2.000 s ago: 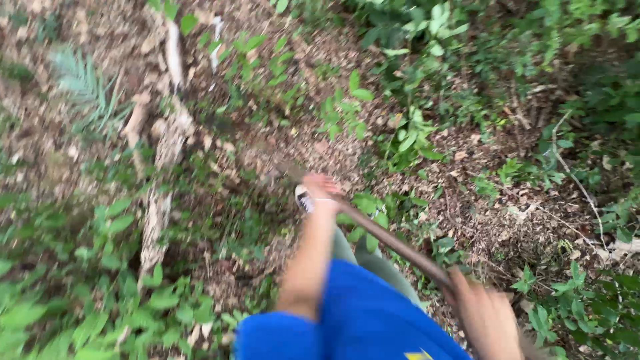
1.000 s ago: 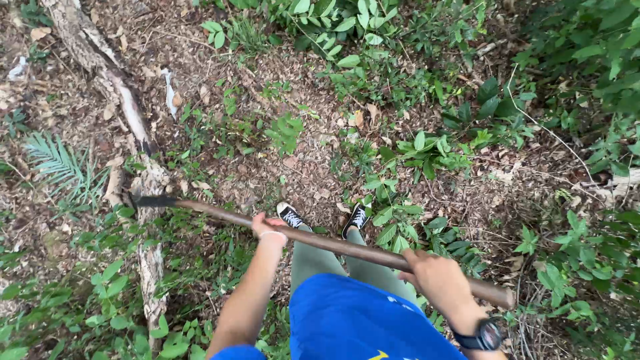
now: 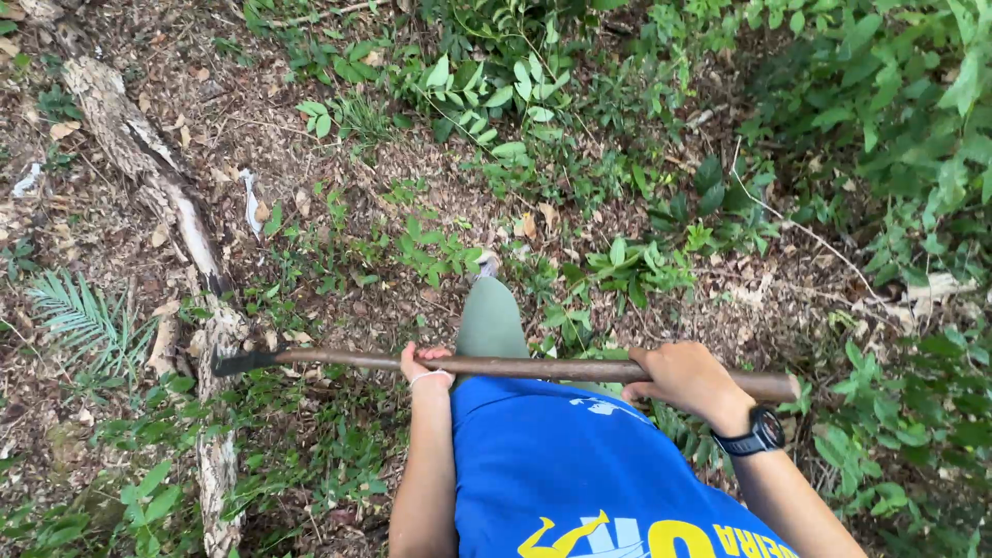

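A long wooden handle (image 3: 535, 367) lies level across the front of my body, with a dark metal tool head (image 3: 246, 362) at its left end, over a fallen trunk. My left hand (image 3: 425, 366) grips the handle left of its middle, palm partly turned up. Toward the thick butt end, my right hand (image 3: 686, 381) is wrapped over the handle from above. A dark watch (image 3: 752, 434) is on the right wrist and a thin pale band on the left. The exact kind of tool head cannot be told.
The fallen, bark-covered trunk (image 3: 143, 167) runs down the left side. A palm frond (image 3: 85, 322) lies beside it. Leaf litter and low green plants cover the ground. A thin bare branch (image 3: 806, 229) and a pale piece of wood (image 3: 934, 293) lie at right. One shoe (image 3: 487, 265) shows ahead of my knee.
The handle was slanted down to the right in both earlier frames and is now nearly level, closer against my shirt. One knee has come forward. Both hands have stayed on the handle.
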